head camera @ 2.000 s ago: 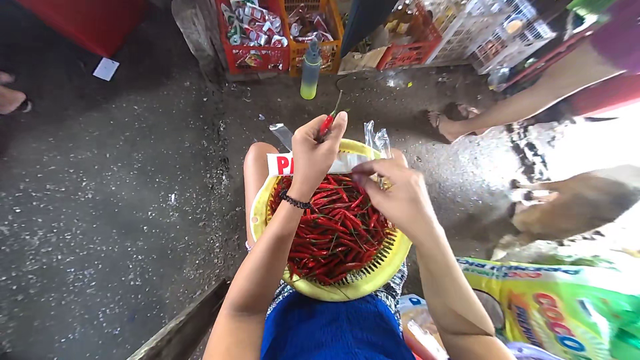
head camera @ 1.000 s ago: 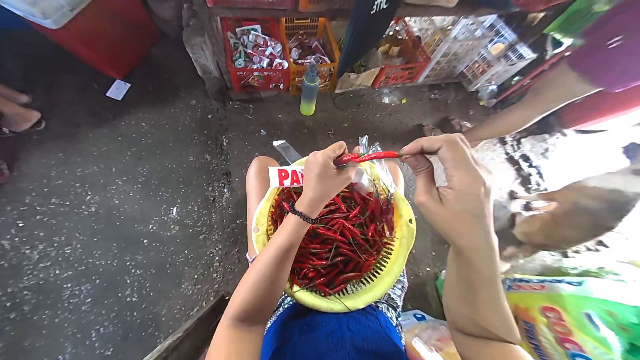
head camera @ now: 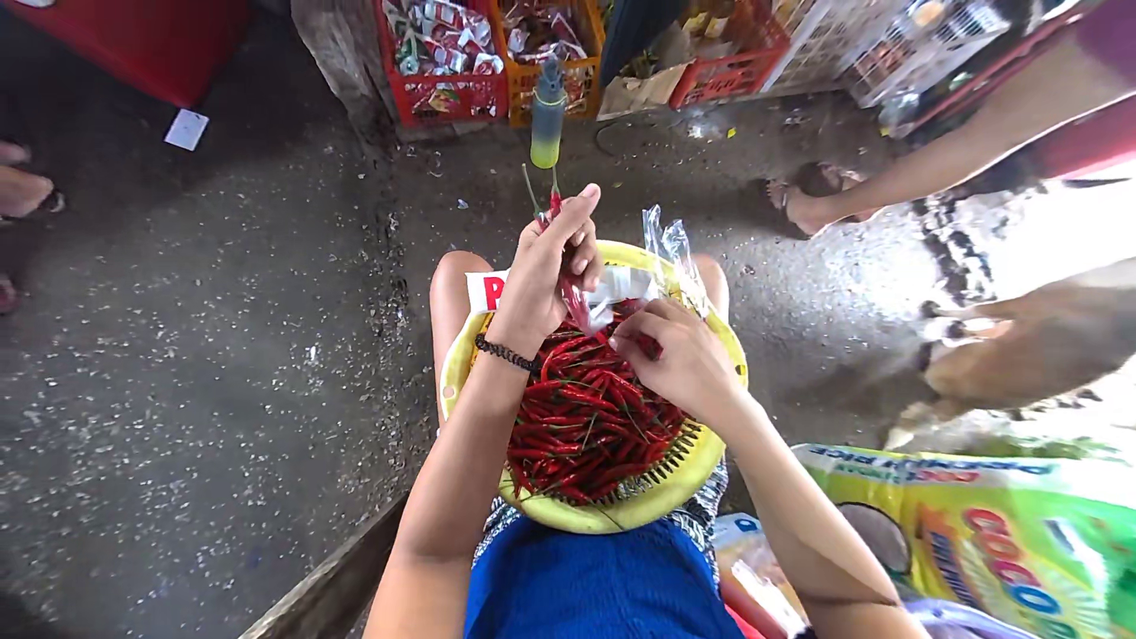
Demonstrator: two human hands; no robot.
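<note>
A yellow plastic basket [head camera: 657, 506] full of red chili peppers [head camera: 586, 417] rests on my lap. My left hand [head camera: 555, 266], with a dark beaded bracelet at its wrist, is closed around several red chilies over the basket's far rim, their green stems pointing up and away. Low in that grip shows what looks like clear plastic around red chilies. My right hand [head camera: 670, 355] is low over the right part of the heap, fingertips bent together at the chilies; whether it grips one is hidden. Clear plastic bags [head camera: 674, 253] and a white card with red lettering [head camera: 486, 291] lie at the far rim.
A bottle with yellow-green liquid [head camera: 547, 124] stands beyond the basket, before red [head camera: 453, 102] and orange crates [head camera: 568, 98]. A person's leg [head camera: 887, 186] is at the right, a brown animal [head camera: 1047, 346] below it. A printed sack [head camera: 994, 532] lies at lower right; a foot [head camera: 27, 191] is far left.
A second ago both hands held a red chili stretched between them. My right hand has since come down to the heap, while chilies now stand upright in my left.
</note>
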